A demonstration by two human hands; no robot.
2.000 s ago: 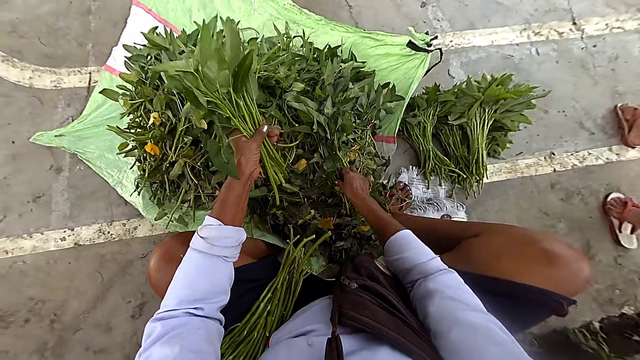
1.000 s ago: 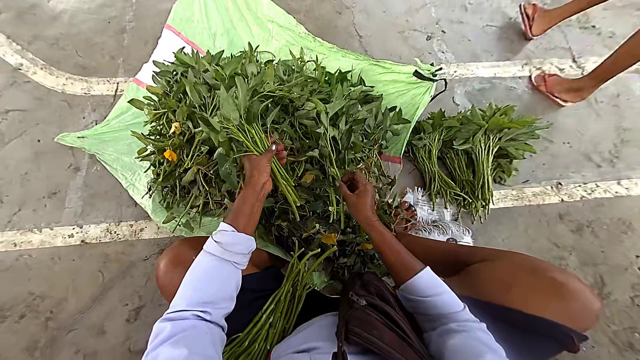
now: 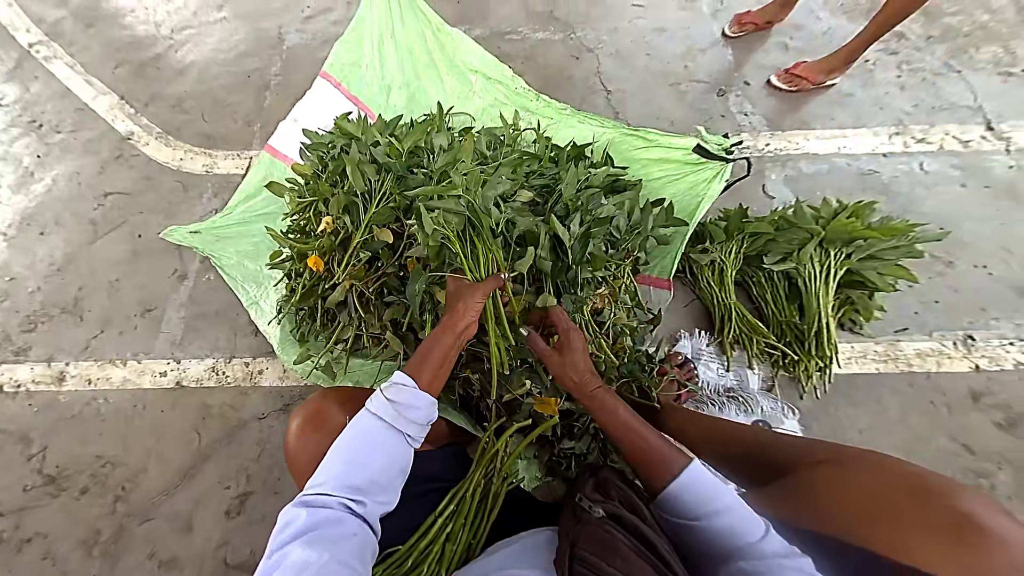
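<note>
A large heap of leafy green stems [image 3: 360,248] lies on a spread light-green woven plastic sack [image 3: 448,72]. Near the heap's front middle, my left hand [image 3: 472,302] is closed around a bunch of long-stemmed greens [image 3: 480,248], leaves pointing away from me. Close to its right, my right hand [image 3: 564,348] has bent fingers among the stems and leaves; whether it grips one cannot be told. Another bundle of green stems [image 3: 468,500] rests across my lap, cut ends toward me. Yellow leaves [image 3: 315,262] show in the heap.
Sorted bunches of greens [image 3: 808,280] lie on the concrete floor at the right. Beside my foot is a frayed white woven scrap [image 3: 740,384]. A dark bag [image 3: 612,528] sits at my waist. Another person's feet in flip-flops [image 3: 806,76] stand at the upper right.
The bunch in my left hand, held up over the heap two seconds ago, is now lower and nearer my right hand. Another person's feet have come in at the upper right.
</note>
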